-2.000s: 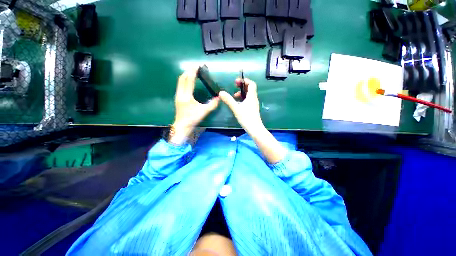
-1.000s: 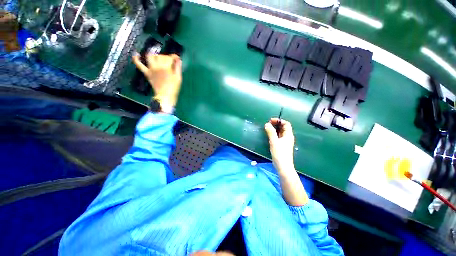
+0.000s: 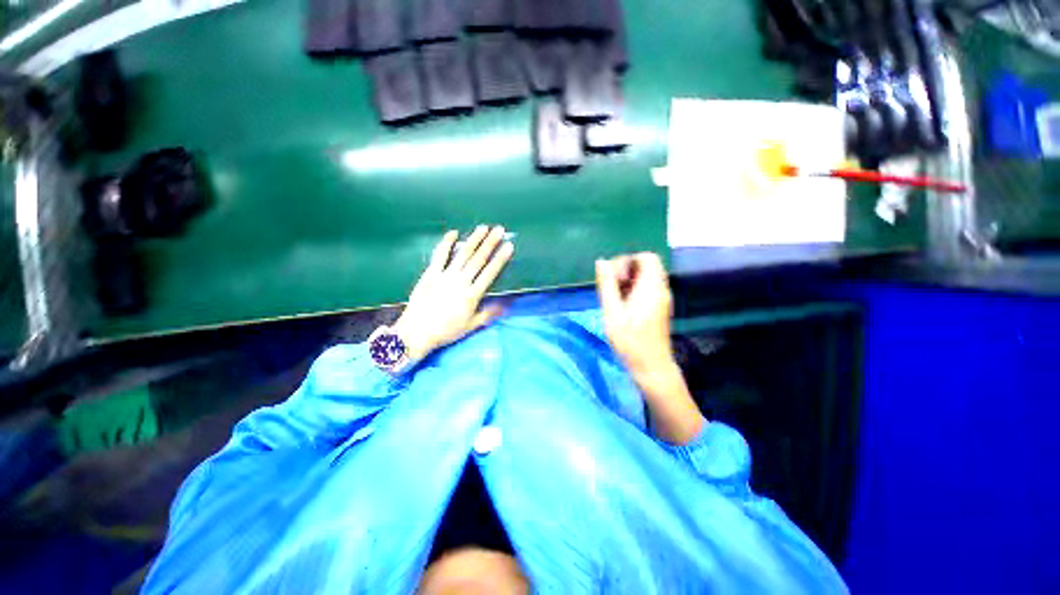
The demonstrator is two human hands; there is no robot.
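My left hand (image 3: 459, 285) is empty, palm down with fingers spread, at the front edge of the green mat. My right hand (image 3: 636, 308) is curled at the same edge, further right. A small dark bit shows between its fingers, where the thin dark tweezers were seen before; their tip is not visible. Black plastic housings (image 3: 500, 67) lie in loose rows at the back of the bench, blurred. Chunkier black blocks (image 3: 169, 192) are grouped at the left, one tilted out of line.
A white paper sheet (image 3: 756, 215) lies at the right with a yellow patch and a red-handled brush (image 3: 889, 179) across it. Curved glossy black parts (image 3: 889, 93) are stacked behind. Metal frame posts (image 3: 31, 221) stand at both sides. The bench's front edge runs below my hands.
The black housing has left my left hand, which has come back from the left-side blocks to the front edge. My right hand stays curled near the edge. The camera view has turned.
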